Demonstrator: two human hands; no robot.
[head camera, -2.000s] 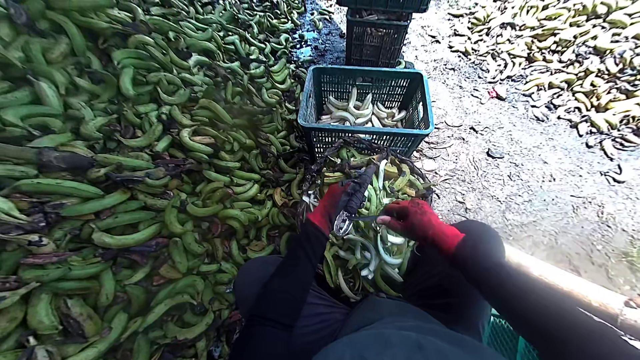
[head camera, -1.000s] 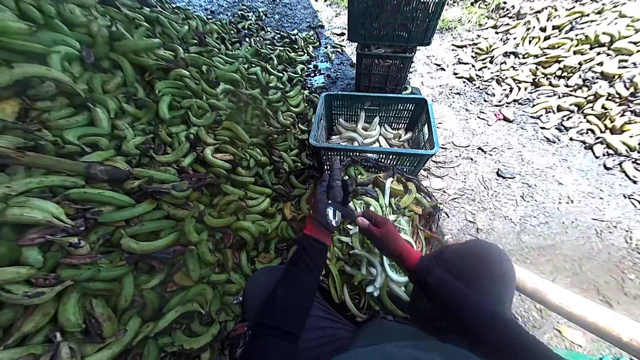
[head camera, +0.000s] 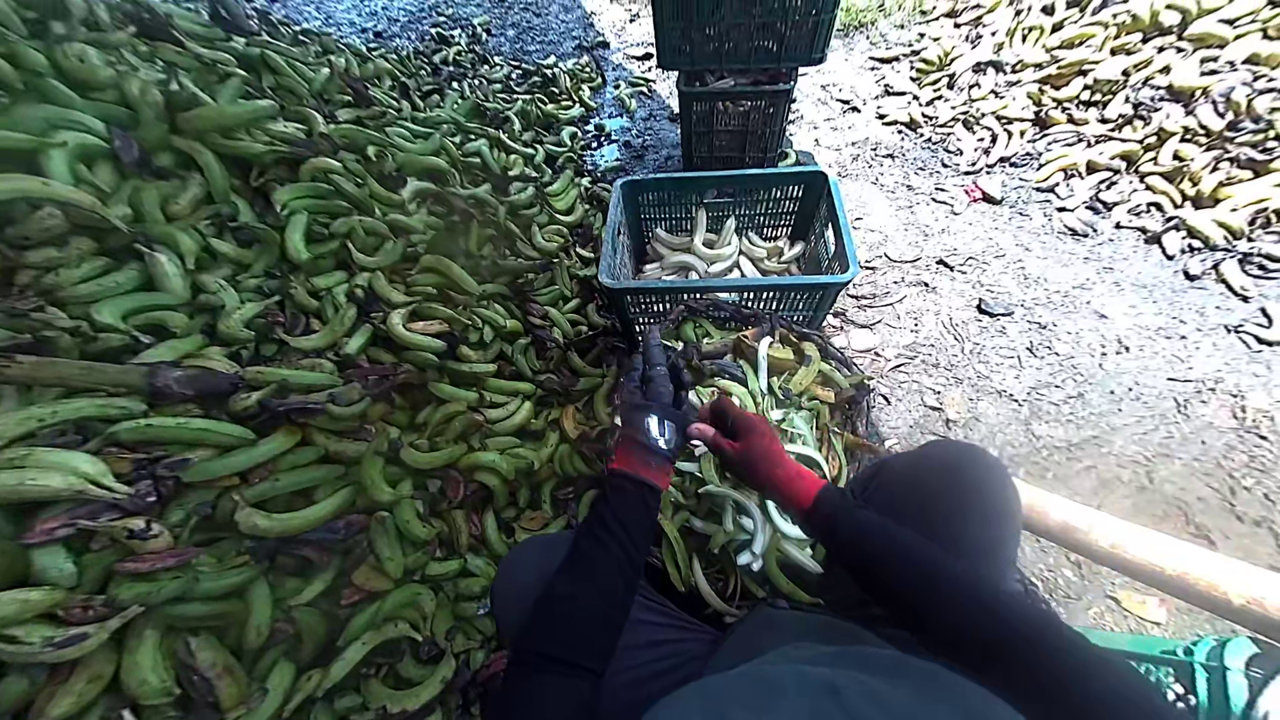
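Note:
My left hand, in a dark glove with a red cuff, is over the left side of a heap of peels; a dark elongated thing shows along its fingers, too unclear to name. My right hand, in a red glove, has curled fingers touching or nearly touching the left hand; whether it holds a tool is hidden. Below both hands, between my knees, lie green and pale plantain peels. Just beyond them stands a green plastic crate with peeled plantains inside.
Unpeeled green plantains cover the ground at left. Stacked crates stand behind the near crate. Another pile of yellowish plantains or peels lies at upper right. A pale pole runs beside my right knee, above part of a green crate.
Two seconds ago my hands were apart over the peels with a peeling tool or strip between them; now they are together, the left one turned with its back up.

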